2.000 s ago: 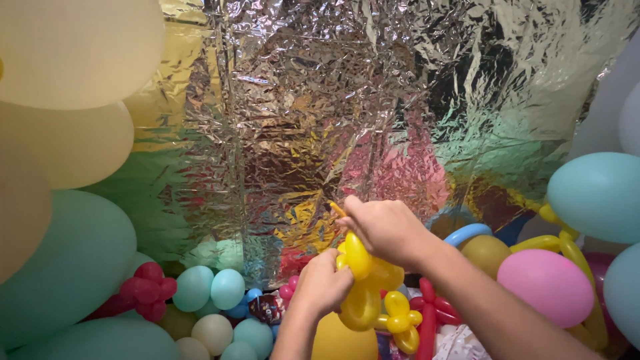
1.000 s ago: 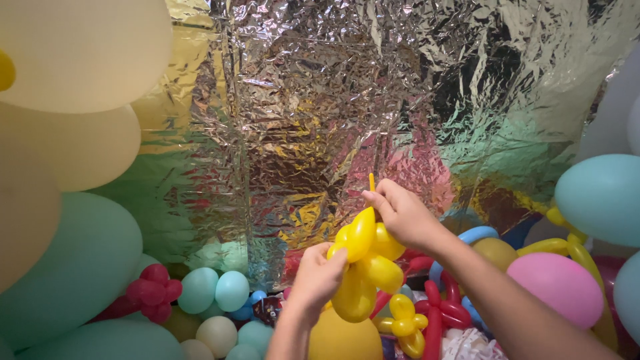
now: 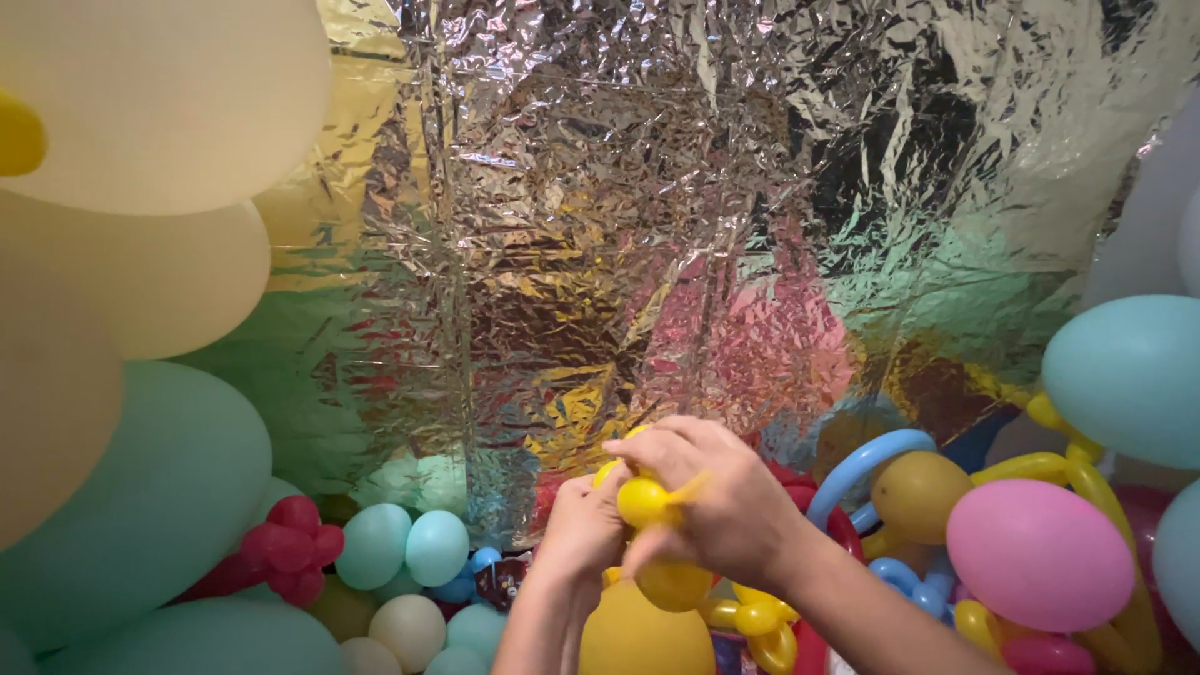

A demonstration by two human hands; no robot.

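Note:
Both hands meet at the lower middle of the view around a twisted yellow modelling balloon. My left hand grips its left side, the fingers curled on it. My right hand wraps over its top and right side, with a thin yellow end showing between thumb and fingers. Much of the twisted balloon is hidden behind the fingers; a rounded yellow part shows below the right hand. Beneath the hands lies a large round yellow balloon, and to its right a small yellow twisted balloon shape.
Crinkled silver foil hangs behind the hands. Large cream balloons and teal balloons crowd the left. A red balloon cluster sits low left. At right are a pink balloon, a turquoise balloon and a curved blue modelling balloon.
My right hand has come down from above the yellow twisted balloon and now covers much of it. The balloon's lobes, plainly visible a second ago, are mostly hidden by the fingers.

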